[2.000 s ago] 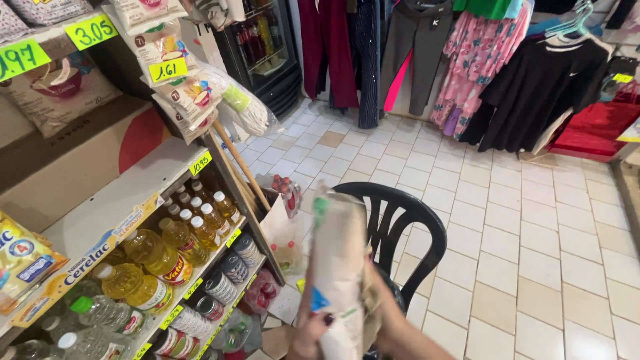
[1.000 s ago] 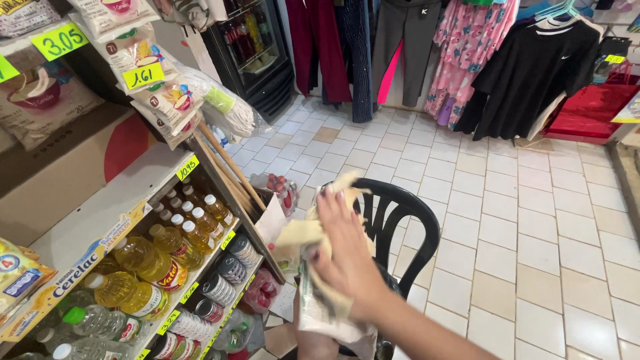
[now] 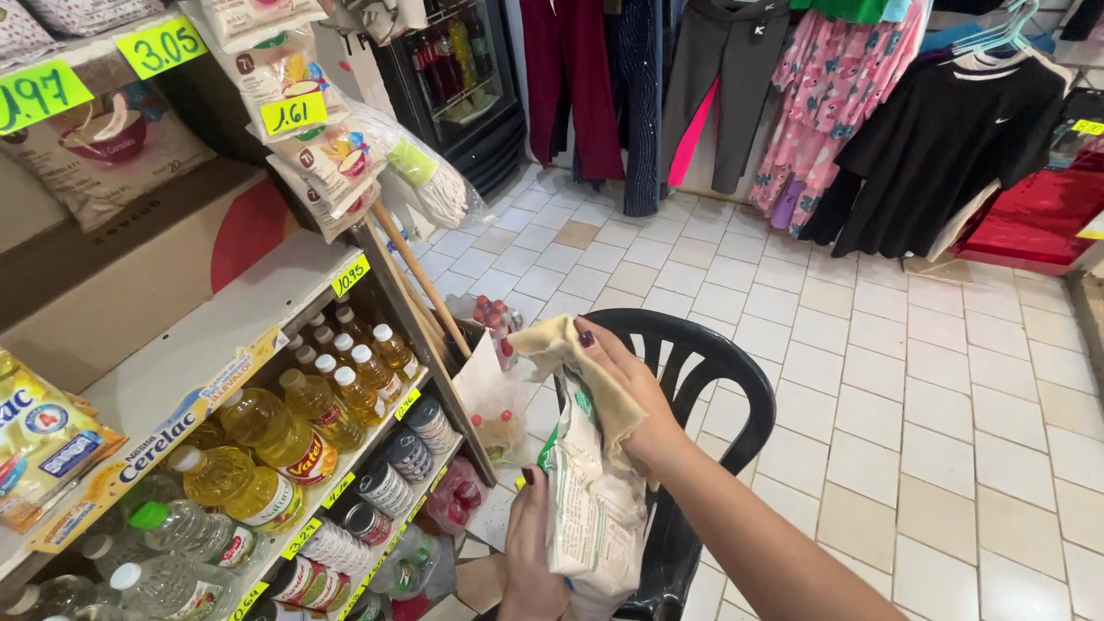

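Note:
My left hand (image 3: pixel 528 548) grips the lower left side of a white plastic food package (image 3: pixel 595 517) with green and printed text, held upright above a black plastic chair (image 3: pixel 750 397). My right hand (image 3: pixel 625 379) holds a yellowish cloth (image 3: pixel 552 338) against the top and right side of the package. The cloth drapes over the package's upper end. Part of the chair's seat is hidden behind the package and my arms.
At left, a shelf (image 3: pixel 172 302) carries oil bottles (image 3: pixel 276 431), cans (image 3: pixel 388 487) and a Cerelac bag (image 3: pixel 43 448). Wooden sticks (image 3: pixel 423 280) lean beside it. Hanging clothes (image 3: pixel 724 86) and a drinks fridge (image 3: pixel 457 86) stand beyond the tiled floor (image 3: pixel 862 371).
The cloth, spread under my right hand across the package a second ago, is now gathered at its top and right side. The package's printed side shows more, with my left hand at its left.

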